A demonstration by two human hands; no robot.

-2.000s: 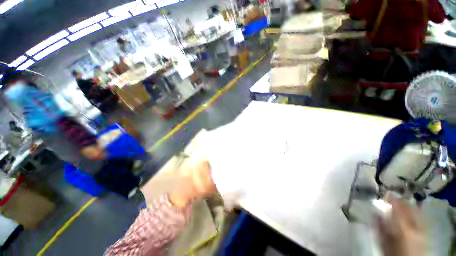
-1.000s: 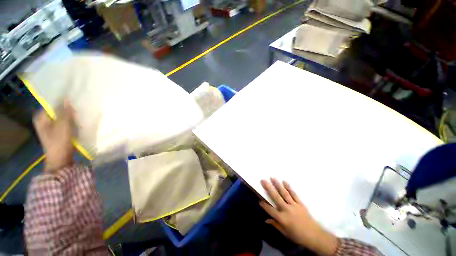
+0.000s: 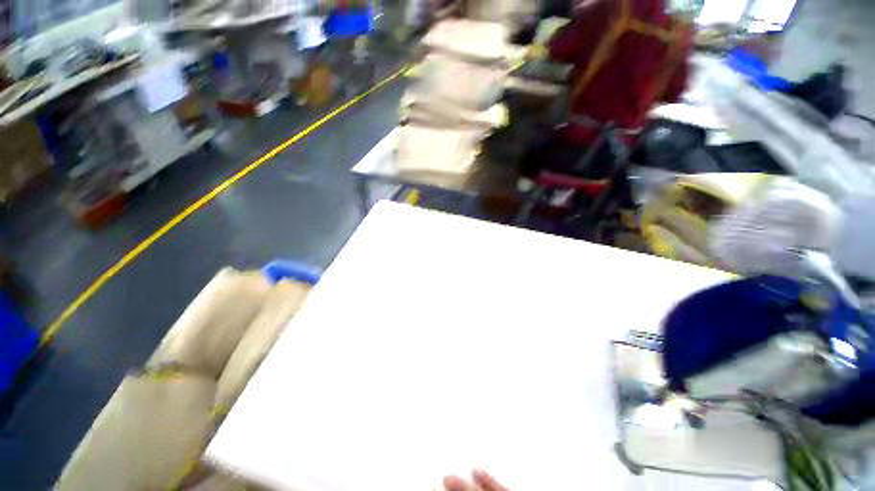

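Beige fabric pieces [image 3: 144,432] with yellow edges lie bulging at the left of the white sewing table [image 3: 461,336], below its top. Only blurred fingertips of what looks like my right hand [image 3: 472,482] show at the bottom edge, over the table; the rest is cut off. My left hand is out of the picture. The sewing machine with its blue cover [image 3: 729,331] stands at the right. Its needle area [image 3: 676,408] is blurred, and no fabric can be made out under it.
A blue bin rim [image 3: 291,271] shows behind the beige pieces. Stacked beige pieces [image 3: 451,96] sit on a side table beyond. A person in dark red [image 3: 624,58] is at the back. A blurred round fan [image 3: 775,228] and green handles [image 3: 808,465] are at the right.
The view has turned right. My left hand and the large beige piece it held out at the left have left the picture. My right hand now shows only as fingertips at the bottom.
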